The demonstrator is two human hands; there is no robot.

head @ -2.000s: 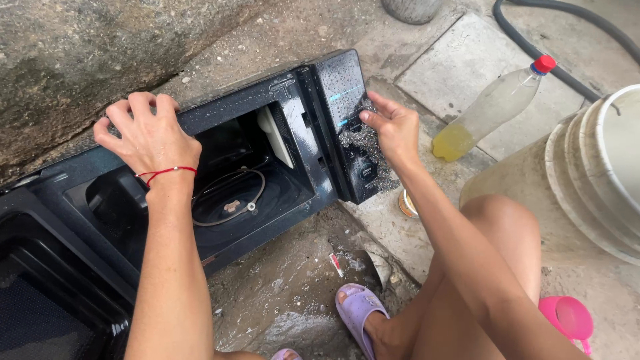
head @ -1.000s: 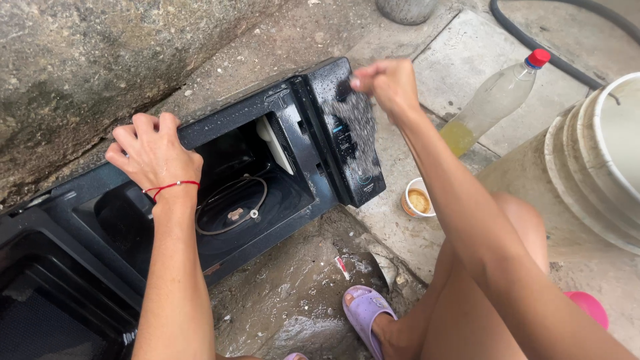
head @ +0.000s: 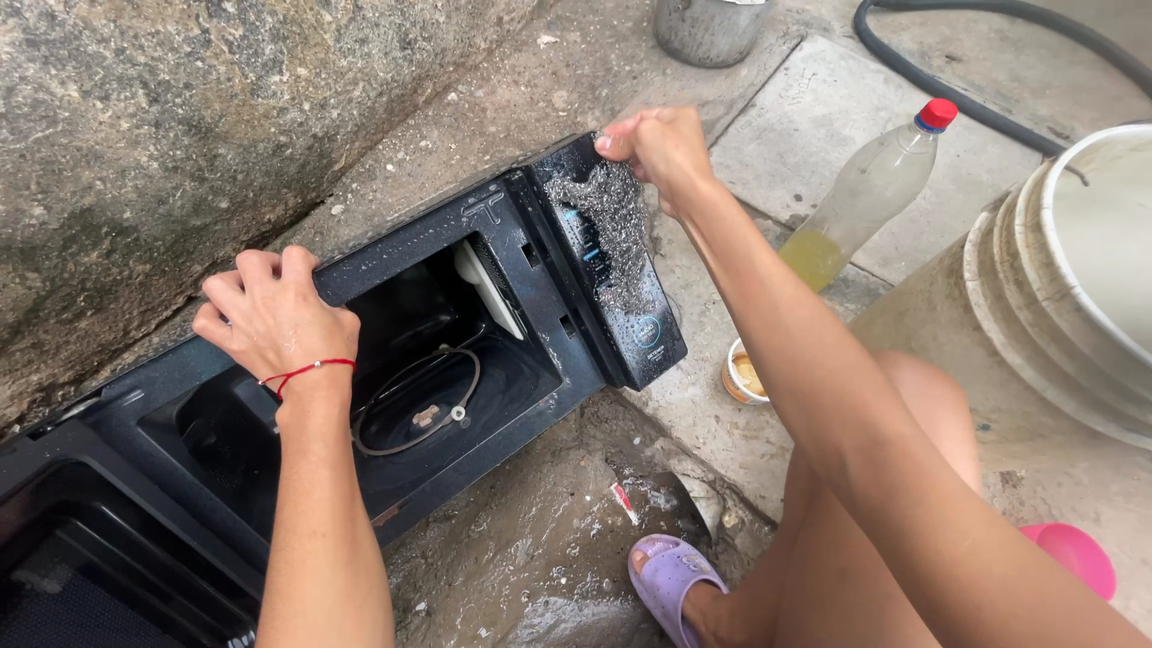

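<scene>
A black microwave oven lies tilted on the ground, its door swung open at the lower left. Inside are a roller ring and a white panel. My left hand, with a red string bracelet at the wrist, rests with bent fingers on the oven's upper edge. At the top end of the control panel is my right hand, fingers curled. Grey metallic-looking mesh or suds spreads over the panel below those fingers; whether the hand grips it is unclear. Droplets dot the panel.
A large rock borders the oven. To the right are a red-capped plastic bottle with yellow liquid, a small cup, a big white bucket and a pink container. A hose and a metal pot lie beyond.
My right hand has gone from the middle of the control panel to its top end. The left hand stays on the oven's upper edge.
</scene>
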